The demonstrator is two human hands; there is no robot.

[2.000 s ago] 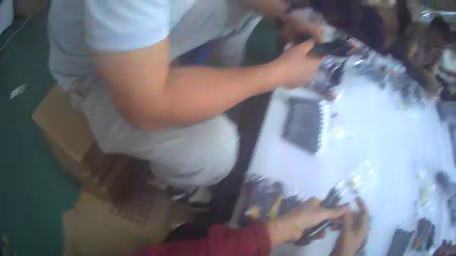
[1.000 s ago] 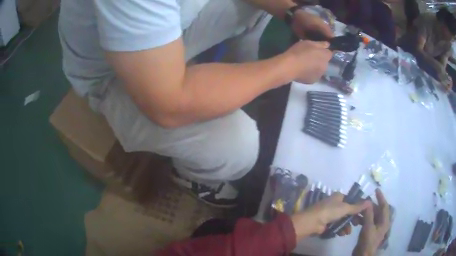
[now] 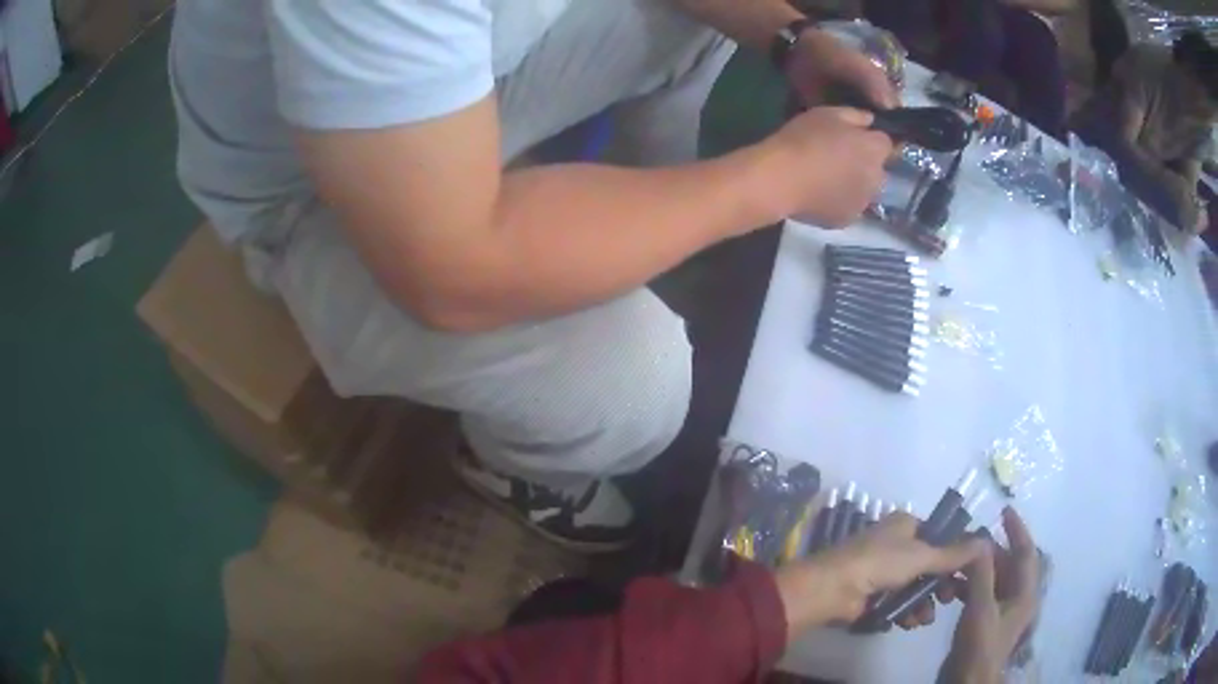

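Observation:
My left hand [image 3: 875, 568], in a dark red sleeve, holds several black rods with silver-white tips [image 3: 951, 515] at the near edge of the table. The rods slant up and right out of the fist. My right hand [image 3: 999, 588] is beside it at the lower edge, fingers apart, a fingertip touching the held rods or the left hand's fingers. More black rods [image 3: 839, 515] with pale tips lie just behind my left hand, partly hidden. Bagged cable sets [image 3: 761, 501] with yellow bits lie left of them.
A side-by-side row of black rods [image 3: 868, 318] lies farther up the white table [image 3: 1069, 348]. A small-parts bag [image 3: 1029, 454] lies beyond my hands. A seated neighbour [image 3: 534, 241] handles a black device [image 3: 928, 127]. Cartons [image 3: 221, 327] stand on the left.
The view has shifted left and sharpened since the oldest frame. My left hand keeps hold of the rods, and my right hand stays beside it.

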